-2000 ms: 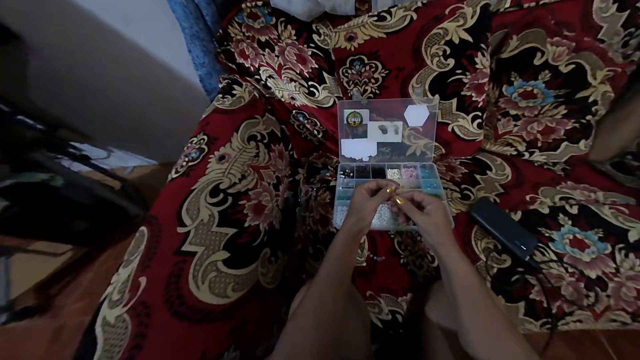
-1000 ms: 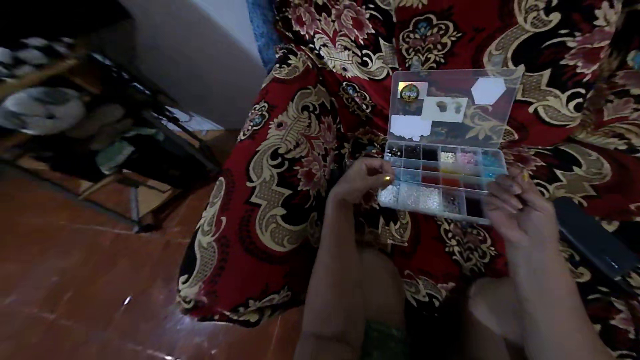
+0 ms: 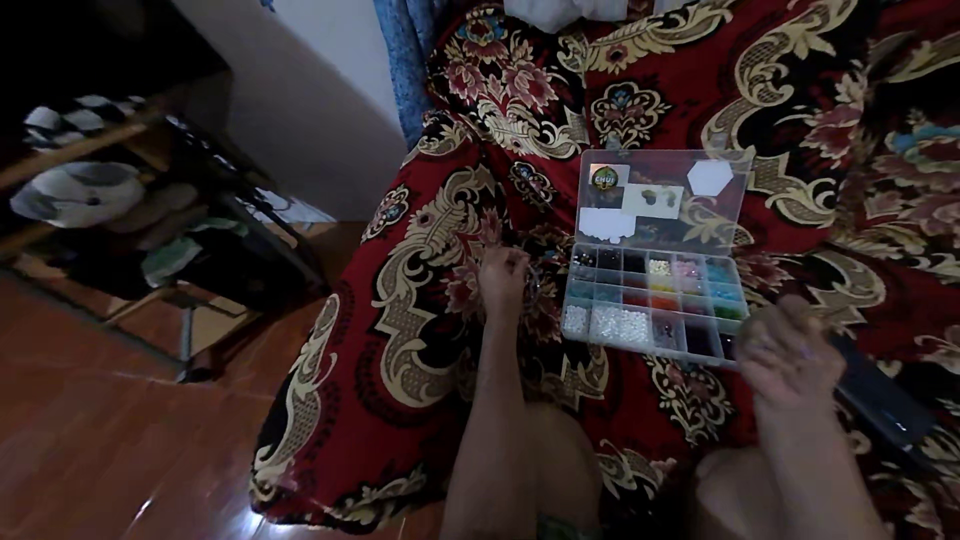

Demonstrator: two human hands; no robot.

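A clear plastic bead organizer box [image 3: 660, 347] lies with its lid [image 3: 701, 217] raised on a red patterned sofa cover. Its compartments hold white beads [image 3: 621, 324], orange beads [image 3: 664, 302], light blue beads [image 3: 721, 291] and dark ones. To the left of the box, my left hand [image 3: 504, 274] is low over the cover, beside a thin beaded strand [image 3: 534, 285]; whether its fingers hold the strand is not clear. My right hand [image 3: 787, 351], blurred, is at the box's lower right corner with its fingers curled. Anything inside it is hidden.
A dark rectangular device [image 3: 885, 397] with a cable lies right of my right hand. My knees are below the box. On the left, a wooden shelf rack [image 3: 135, 135] carries a white bowl [image 3: 79, 193] and cloths, above a reddish tiled floor [image 3: 142, 450]. A blue curtain [image 3: 405, 67] hangs behind.
My hands were together over the box two seconds ago and are now apart on either side of it. Since one second ago, my left hand has moved left, away from the box's edge.
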